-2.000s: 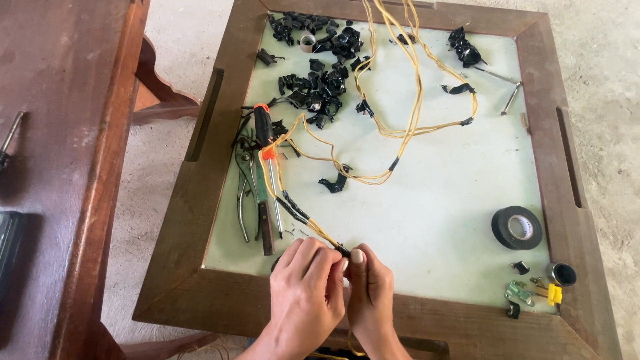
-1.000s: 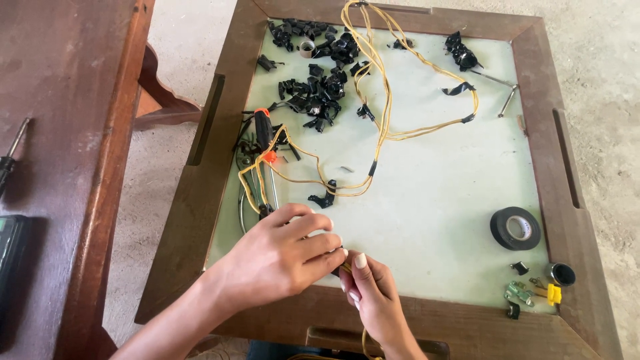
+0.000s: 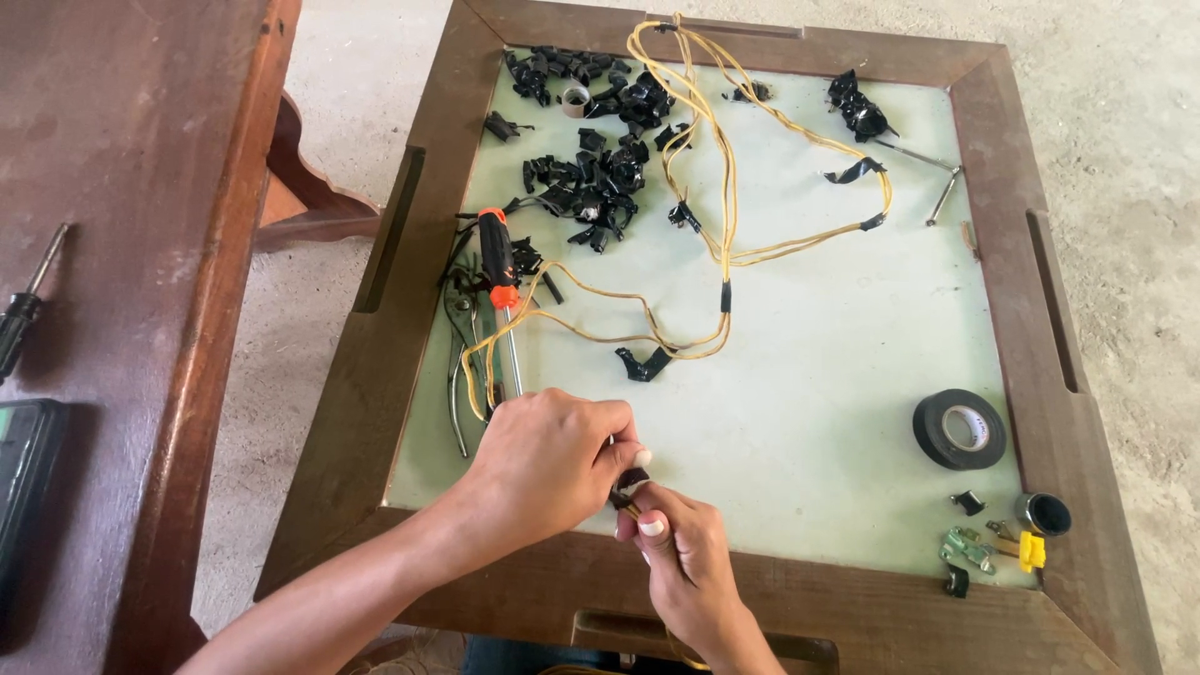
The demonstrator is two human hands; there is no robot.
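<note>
Near the table's front edge, my left hand pinches a short piece of black tape on the yellow wires. My right hand grips the yellow wires just below that tape, close against my left hand. The wires run on as a looped harness across the tabletop, bound at several points with black tape. An orange-and-black screwdriver lies beyond my left hand, beside pliers. A loose strip of black tape rests close to the harness. The wire ends inside my hands are hidden.
Black tape scraps are heaped at the back left of the wood-framed table. A roll of black electrical tape lies at the right, above a yellow-tipped part and a small dark cup. Another screwdriver is on the left table.
My left hand has shifted from beside my right hand to further left, its back now turned up. The wire harness has moved toward the back of the table.
</note>
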